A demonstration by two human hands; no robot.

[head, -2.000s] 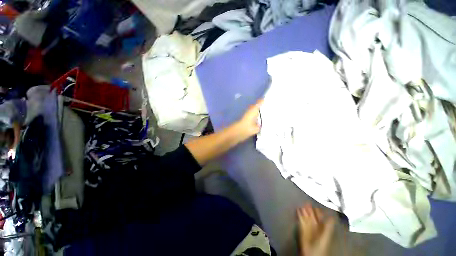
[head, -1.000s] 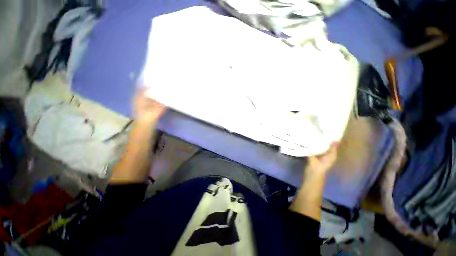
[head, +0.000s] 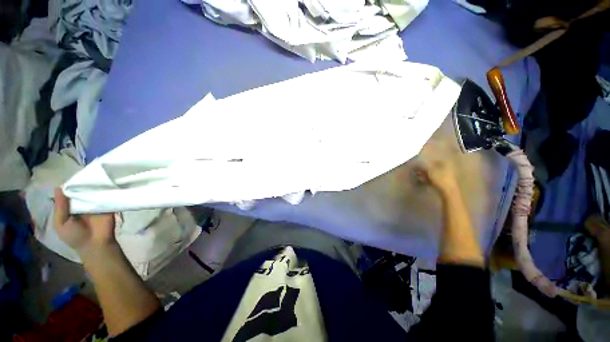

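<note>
A white garment [head: 287,133] lies stretched across the pressing table [head: 174,53], overexposed in its middle. My left hand [head: 83,224] grips its left end, which hangs past the table's left front edge. My right hand [head: 436,172] is over the scorched brown part of the table, just below the garment's right end; it is blurred and apart from the cloth, fingers loosely bent, holding nothing that I can see. The steam iron [head: 476,119] stands at the garment's right tip, its orange-brown handle [head: 503,100] on the right side, with no hand on it.
A crumpled pale garment pile [head: 314,27] lies at the table's far side. The pink wrapped steam hose [head: 523,220] runs down from the iron past the table's right edge. Cream cloth [head: 157,240] lies below the left front edge. Grey cloth heaps [head: 80,73] stand at the left.
My left hand has moved left and pulled the garment's end out with it, narrowing the cloth. My right hand has let go of the garment. The iron now shows more fully.
</note>
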